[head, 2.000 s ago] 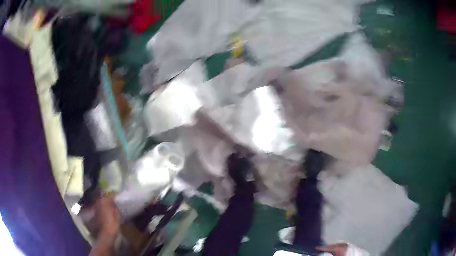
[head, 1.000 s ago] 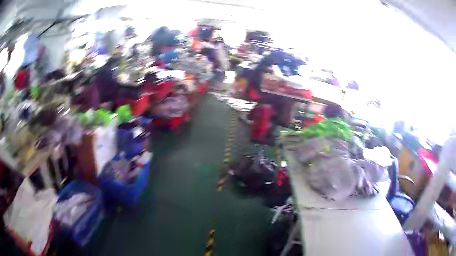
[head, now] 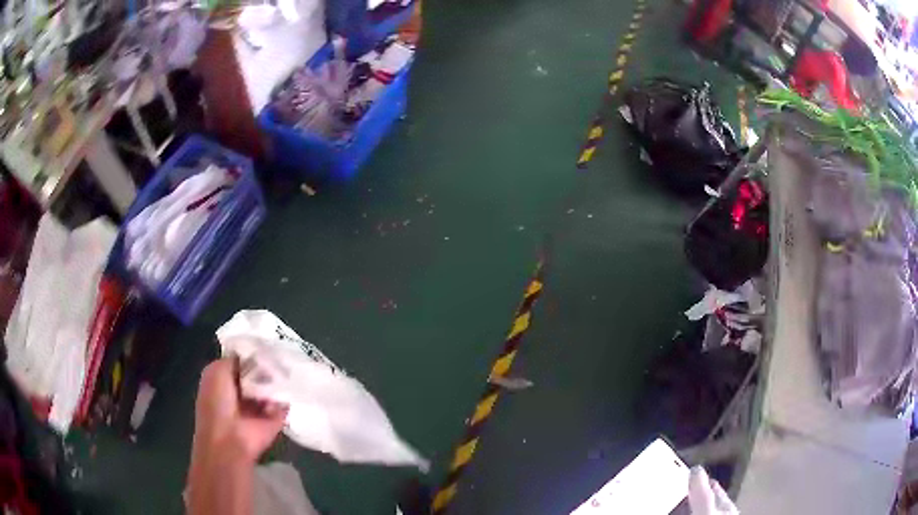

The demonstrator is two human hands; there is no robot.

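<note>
My left hand [head: 230,417], bare, grips a whitish translucent bag [head: 327,407] with dark print near its top; the bag hangs out to the right above the floor. More of the pale material shows below the hand. My right hand [head: 710,495] is at the bottom edge, mostly cut off, with white-covered fingers on the right side of a smartphone [head: 639,485]. The phone's screen is bright white. The phone is also cut off by the bottom edge.
Blue plastic baskets [head: 191,292] with white and mauve cloth stand on the left. Yellow-black tape [head: 515,327] runs along the green floor [head: 433,231]. Black bags [head: 669,131] lie beside a pale table [head: 790,402] on the right, which bears mauve cloth [head: 866,292] and green strips [head: 856,131].
The view has turned down from the workshop to the aisle floor, and the baskets and table are nearer. Both hands, the bag and the phone have come into view since one second ago.
</note>
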